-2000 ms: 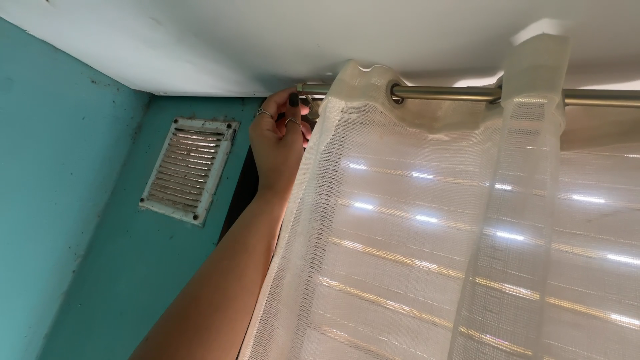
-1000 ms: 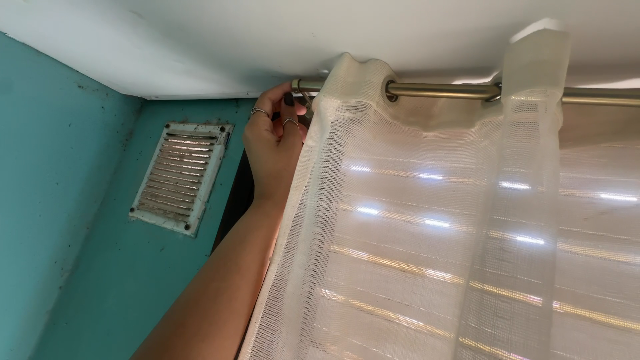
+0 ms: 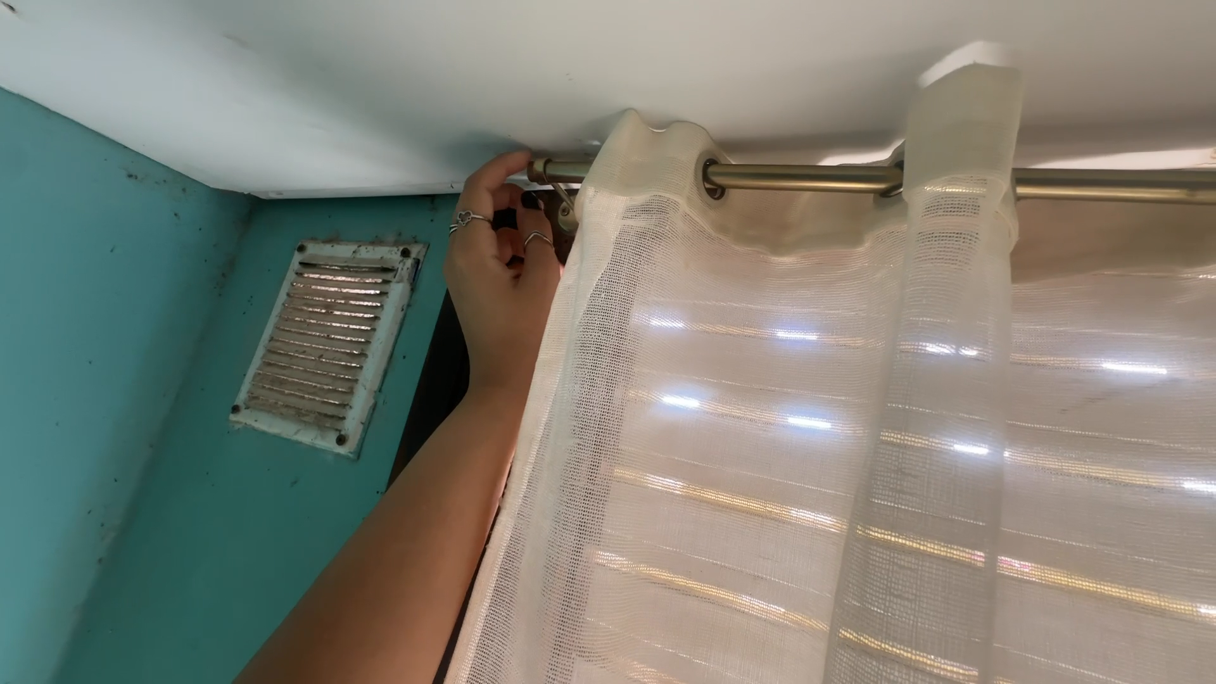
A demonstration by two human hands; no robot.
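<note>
My left hand, with rings on two fingers and dark nail polish, reaches up to the left end of a brass-coloured curtain rod. One fingertip touches the rod's end cap; the other fingers curl just below, beside a small metal bracket. What lies between the curled fingers is hidden. A sheer cream curtain hangs from the rod by grommets, its left edge next to my wrist. My right hand is out of view.
A white ceiling runs close above the rod. On the teal wall at left is a dirty white louvred vent. Light shows through horizontal slats behind the curtain. A dark vertical edge stands behind my forearm.
My left hand stays at the rod's end, but its index finger has straightened and lies up at the end cap. More of the cap and bracket shows than two seconds ago.
</note>
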